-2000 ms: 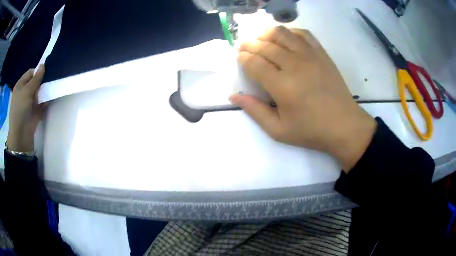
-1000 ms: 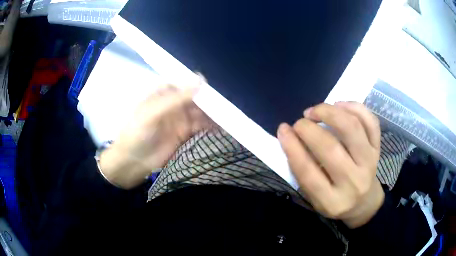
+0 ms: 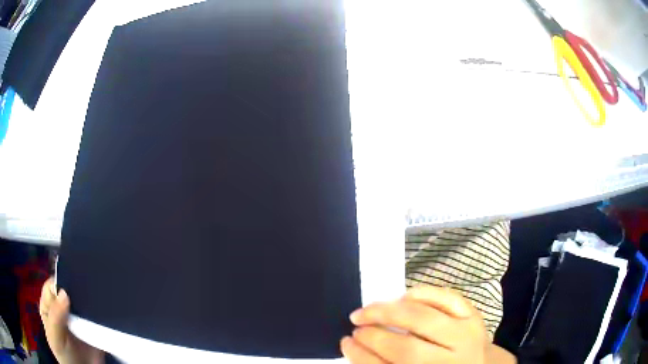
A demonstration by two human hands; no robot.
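Observation:
A large dark panel (image 3: 213, 178) lies on a white piece (image 3: 380, 263) that shows as a border along its right and bottom edges. The panel spans the table's front edge and hangs toward the lap. My left hand (image 3: 60, 320) grips the panel's lower left corner, partly hidden behind it. My right hand (image 3: 419, 330) pinches the lower right corner, fingertips on the dark fabric and the white border. The white piece is hard to tell from the bright table.
Scissors (image 3: 582, 71) with yellow and red handles lie at the upper right. Another dark piece (image 3: 44, 50) lies at the upper left. Dark panels with white edges (image 3: 572, 306) are stacked low at the right. Striped cloth (image 3: 462, 270) covers the lap.
The panel has turned from slanted to nearly upright in view and is spread over the table. My left hand has moved to its lower left corner; my right hand has moved lower.

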